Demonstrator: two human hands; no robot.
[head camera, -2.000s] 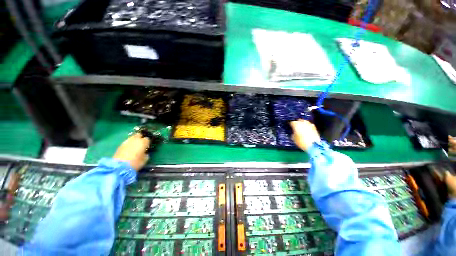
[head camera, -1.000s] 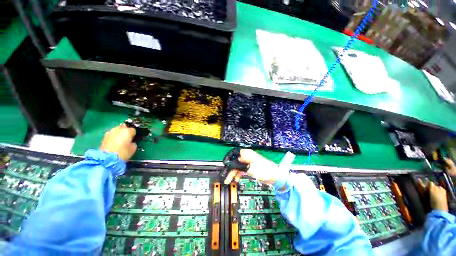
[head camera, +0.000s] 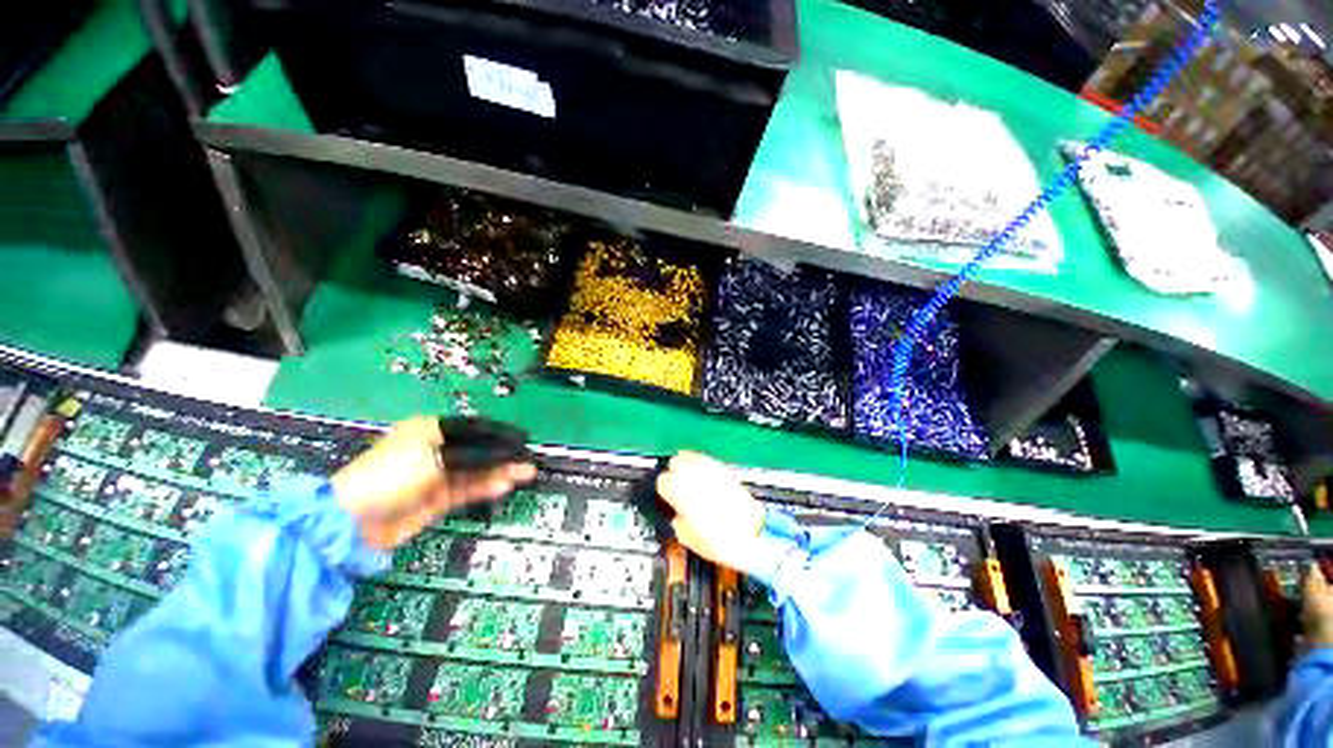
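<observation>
My left hand (head camera: 427, 475), with black coverings on some fingers, is over the top row of green circuit boards (head camera: 484, 624) in a black pallet. Its fingers point right; whether it holds a small part cannot be told. My right hand (head camera: 708, 504) is at the pallet's upper right corner, near the orange clamp bars (head camera: 671, 628). Its fingers are bent and their tips are partly hidden, so a held part cannot be told. A loose pile of small components (head camera: 465, 352) lies on the green mat behind my left hand.
Bins of brown (head camera: 490, 246), yellow (head camera: 629, 314), dark (head camera: 775, 344) and blue (head camera: 914, 365) components stand under the shelf. A black tote (head camera: 526, 110) and bags (head camera: 950, 176) are on the shelf. A blue coiled cord (head camera: 1009, 234) hangs at right. Another person's hand (head camera: 1319, 604) is at the right edge.
My left hand has moved from the loose pile to over the boards. My right hand went from the blue bin to the pallet's corner and stays there. The view has shifted.
</observation>
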